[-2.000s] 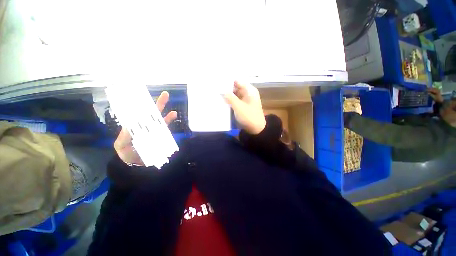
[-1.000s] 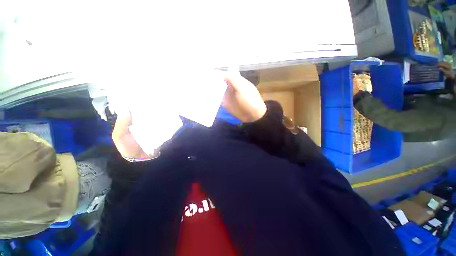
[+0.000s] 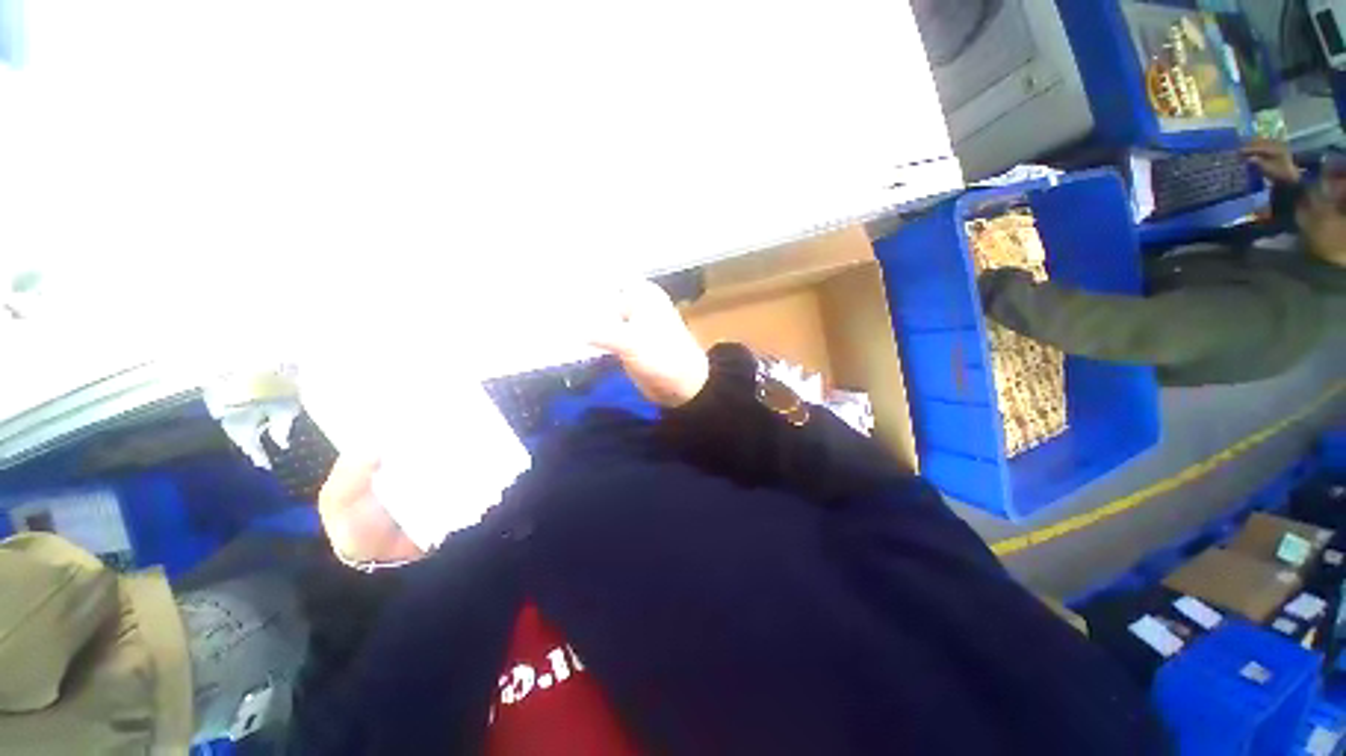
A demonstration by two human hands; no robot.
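Note:
My left hand [image 3: 362,510] is at the lower left, its fingers around a stack of white panels [image 3: 450,458]. The stack is glared out, and its upper end merges with the bright bench. My right hand [image 3: 657,347] is at the bench's front edge, right of the stack. Its fingertips are lost in glare, so I cannot tell whether it grips a panel. The white bench top [image 3: 487,133] is strongly overexposed.
An open carton [image 3: 790,318] with white pieces is below the bench edge. Right of it is a blue tote [image 3: 945,355] with tan-yellow parts [image 3: 1026,362]. A neighbouring person's sleeve [image 3: 1151,325] reaches into it. A keyboard [image 3: 1203,180] is beyond.
The view has turned, tilting the bench edge. The single panel beside my right hand two seconds ago no longer shows separately. More white pieces show in the carton.

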